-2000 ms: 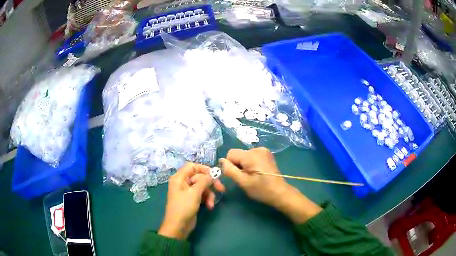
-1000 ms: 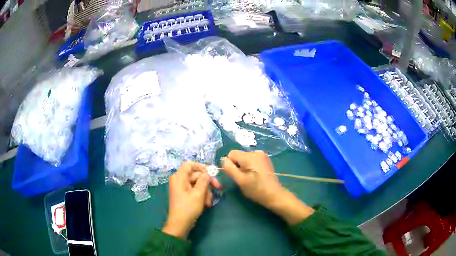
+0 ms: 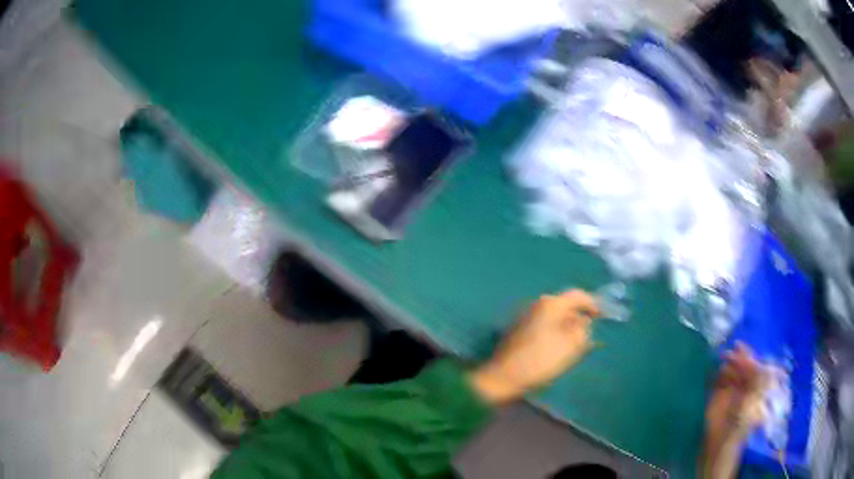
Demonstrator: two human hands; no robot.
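Observation:
The picture is blurred and tilted. My left hand (image 3: 548,344) is over the green mat, its fingers bunched beside a small clear piece (image 3: 613,301); whether it holds anything is too blurred to tell. My right hand (image 3: 735,398) is at the lower right, partly cut off by the bottom edge and in front of the large blue tray (image 3: 782,309). A faint thin tan line, perhaps the stick (image 3: 784,460), shows below it; its grip is unclear. The bulging clear bags of parts (image 3: 627,168) lie beyond my hands.
The dark phone (image 3: 417,168) and clear box with a red-and-white label (image 3: 365,122) lie on the mat. A blue bin (image 3: 421,65) holds a white bag. A red stool (image 3: 33,271) stands on the floor at left. Part of a person (image 3: 768,79) shows at upper right.
The view has swung left and tilted, bringing the floor into view. My hands have moved apart; they were together at a small white piece, with the stick in my right hand.

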